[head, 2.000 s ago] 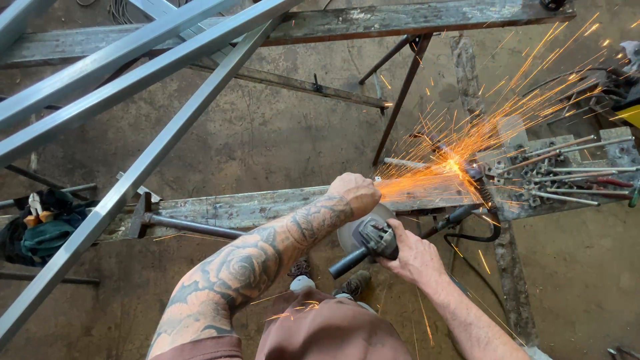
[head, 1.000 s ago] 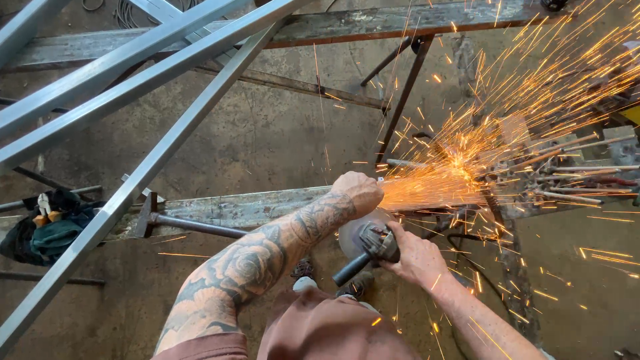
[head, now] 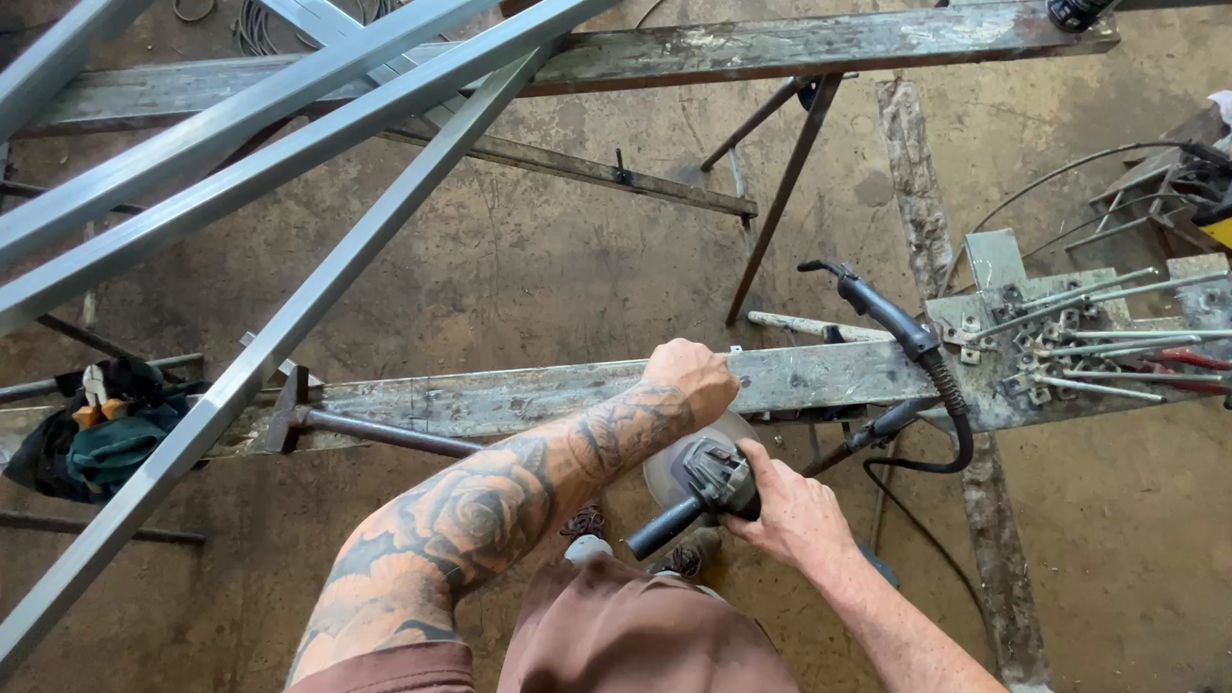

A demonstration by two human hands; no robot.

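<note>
My right hand (head: 794,505) grips an angle grinder (head: 717,481) by its body, in front of the near steel beam. The grinder's disc looks blurred, and its side handle points down and to the left. On that beam (head: 828,375) rests my left hand (head: 689,377), its fingers closed around a small metal piece that is mostly hidden; a little end shows beside the fist. To the right, a welding torch (head: 890,313) lies across the beam. A hammer (head: 385,430) lies left of my tattooed forearm.
Several metal rods with small plates (head: 1088,337) lie on the right end. Long square steel tubes (head: 289,337) cross the left side. A far beam (head: 818,43) runs along the back. Pliers (head: 94,390) sit on dark cloth (head: 115,448) at left. A torch cable (head: 948,568) hangs down.
The bright sparks that sprayed to the right from beside my left hand have stopped, and the torch and rods show plainly. Both hands are in nearly the same places.
</note>
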